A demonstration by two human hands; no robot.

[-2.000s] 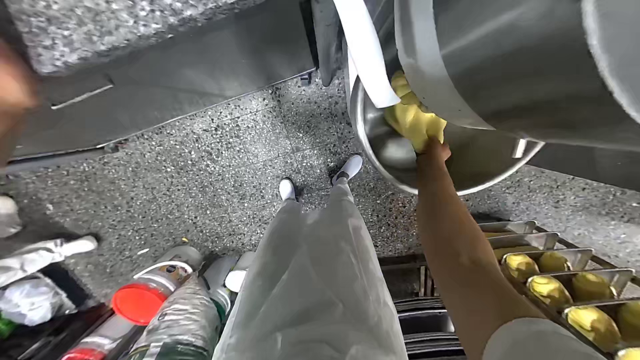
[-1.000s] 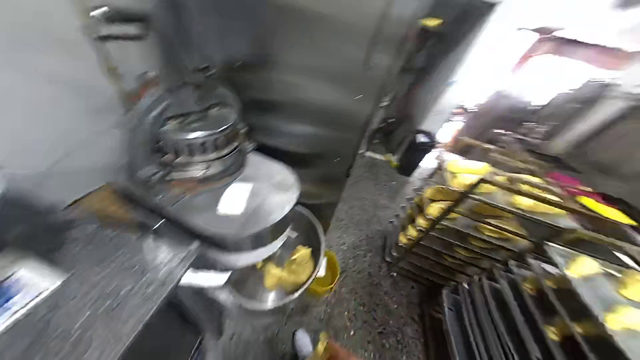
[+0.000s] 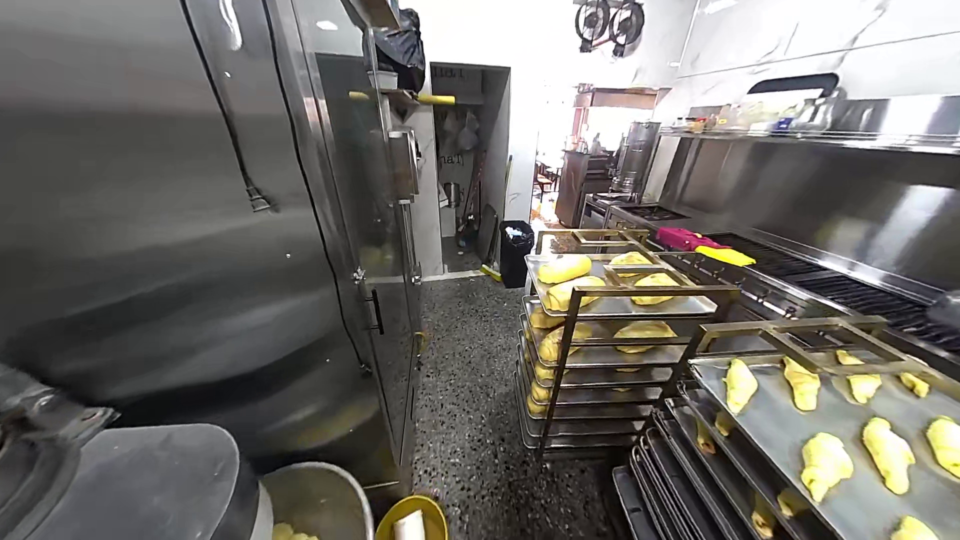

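Note:
Neither of my hands shows in the head view. At the lower left a metal mixing bowl (image 3: 352,487) holds some yellow dough (image 3: 289,532), partly cut off by the lower edge. Beside the bowl stands a yellow bucket (image 3: 437,517) with a white object in it. A metal tray rack (image 3: 574,352) carries trays of large yellow dough pieces (image 3: 564,269). Nearer on the right, a second rack bears a metal tray (image 3: 757,420) of smaller shaped dough pieces (image 3: 825,461), with more trays beneath.
A grey mixer body (image 3: 150,480) fills the lower left corner. Stainless-steel doors (image 3: 225,262) line the left side. Speckled floor (image 3: 472,360) runs between them and the racks. A black bin (image 3: 515,259) stands farther back. At right is a grill (image 3: 862,292) with a pink and yellow cloth (image 3: 686,240).
The view has swung up from the floor to the room. Two seconds ago a hand was on yellow dough in the metal bowl; now no hand shows, and dough lies in the bowl.

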